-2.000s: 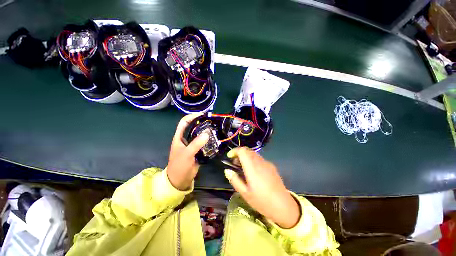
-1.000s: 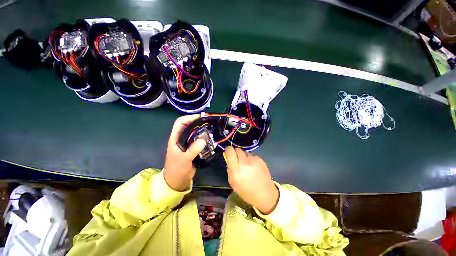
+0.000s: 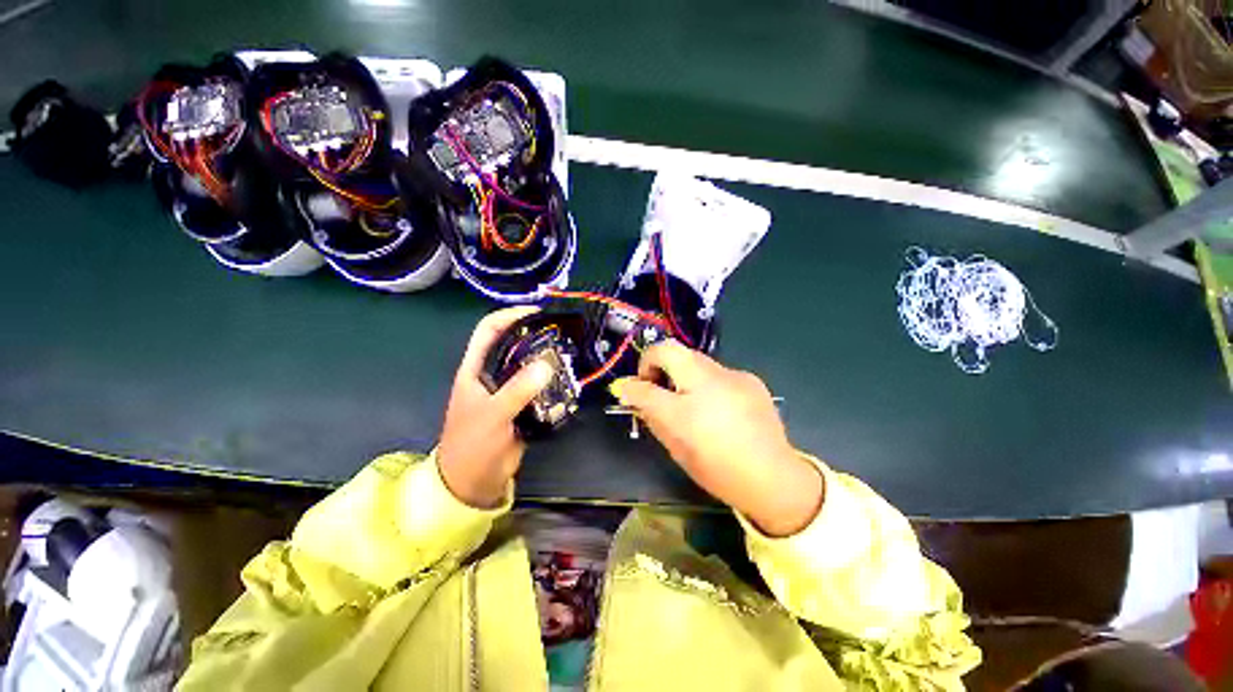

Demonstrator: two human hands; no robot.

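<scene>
My left hand (image 3: 484, 412) holds a black camera ball module (image 3: 521, 349), its circuit board (image 3: 557, 387) facing up under my thumb. Red and orange lead wires (image 3: 615, 362) run from it to the black interior of a camera housing (image 3: 687, 306) on the right. The housing's white bracket (image 3: 709, 233) points away from me. My right hand (image 3: 723, 426) is over the housing's near side, fingertips pinched at the wires; what they grip is hidden. A thin light piece (image 3: 634, 422) sticks out below the fingers; I cannot tell what it is.
Three units with black modules on white housings (image 3: 507, 176) stand in a row at upper left, with a black part (image 3: 61, 133) beyond. A tangled white cord (image 3: 963, 306) lies right. A white strip (image 3: 865, 198) crosses the green bench. White bodies (image 3: 102, 581) are at lower left.
My right hand has moved right and up, from beside the module to over the housing's near side. My left hand still holds the module.
</scene>
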